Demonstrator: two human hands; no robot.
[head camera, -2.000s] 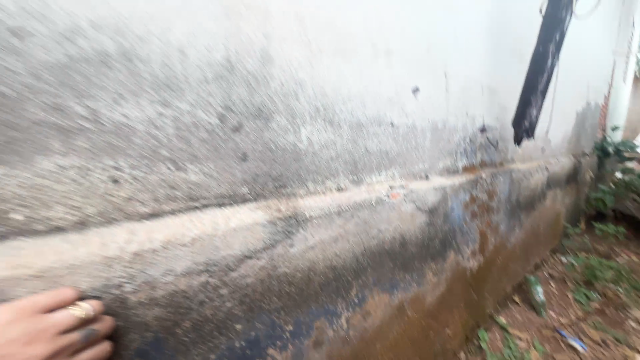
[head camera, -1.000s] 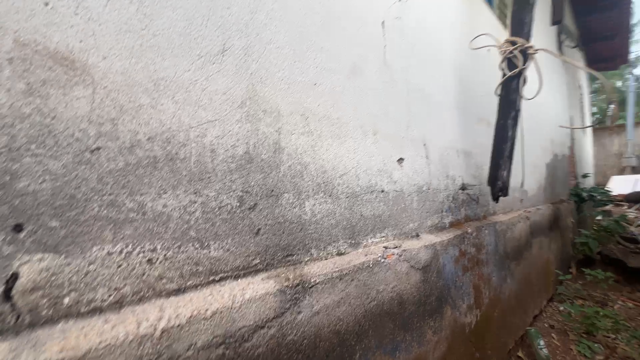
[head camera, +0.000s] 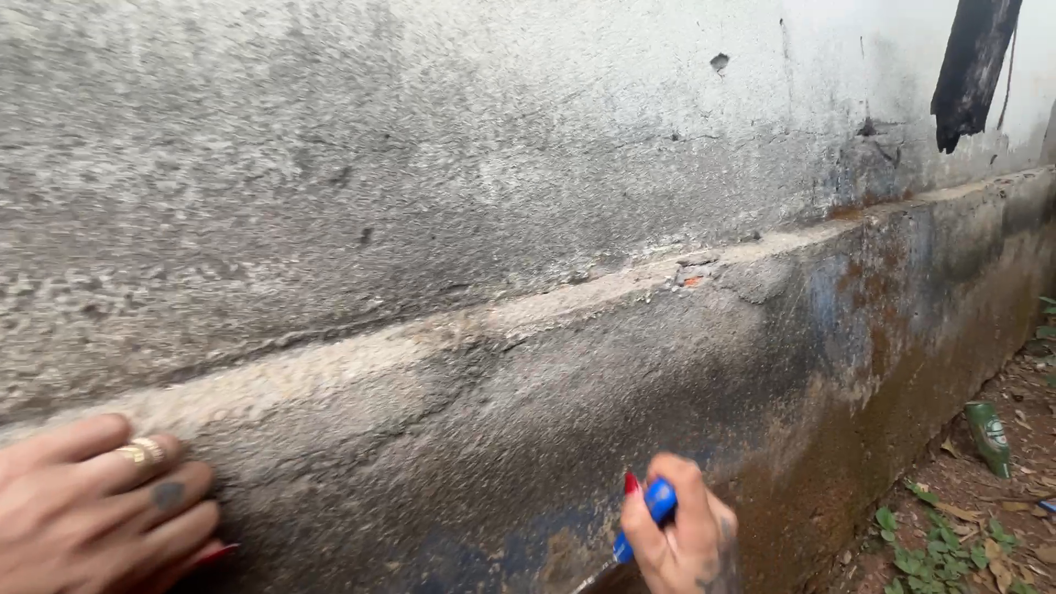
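My left hand (head camera: 107, 503), with rings on a finger, rests at the lower left on the edge of the ledge (head camera: 330, 371) of a stained plaster wall (head camera: 371, 165). Its fingers are bent over the edge, and I see no tool in it. At the bottom, right of the middle, my right hand (head camera: 685, 528) grips the blue handle (head camera: 648, 516) of a hand tool. A bit of the tool's metal part (head camera: 596, 577) shows against the wall's lower part; the rest is cut off by the frame's bottom edge.
A charred-looking dark wooden piece (head camera: 973, 78) hangs by the wall at the upper right. On the ground at the wall's foot lies a green bottle (head camera: 987, 439), near low leafy plants (head camera: 940, 549) and dry leaves. Broken plaster (head camera: 693, 268) marks the ledge.
My right hand with the blue-handled tool has come into view. My left hand, out of view one second ago, shows again at the lower left. The view has shifted.
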